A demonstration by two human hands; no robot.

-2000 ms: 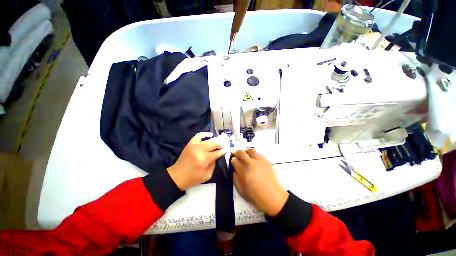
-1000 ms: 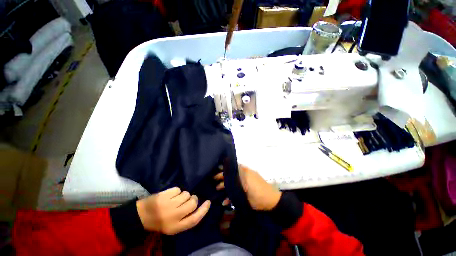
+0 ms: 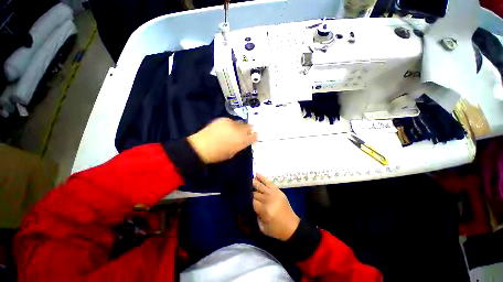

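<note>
The dark garment piece lies left of the white sewing machine and hangs over the table's front edge. Its right edge runs straight from the presser foot down to the lap. My left hand is on the cloth just below the foot, fingertips together at this edge. My right hand pinches the same edge lower down, at the table's front edge. The needle and what lies under the left palm are hidden.
Yellow-handled snips lie on the white table right of the hands. Dark cut parts lie at the right, and more under the arm. A blue trough runs behind. A paper sheet hangs on the machine.
My left hand has moved up and right from the lap to near the foot. My right hand is lower along the edge. The cloth lies flatter, its right edge now straight.
</note>
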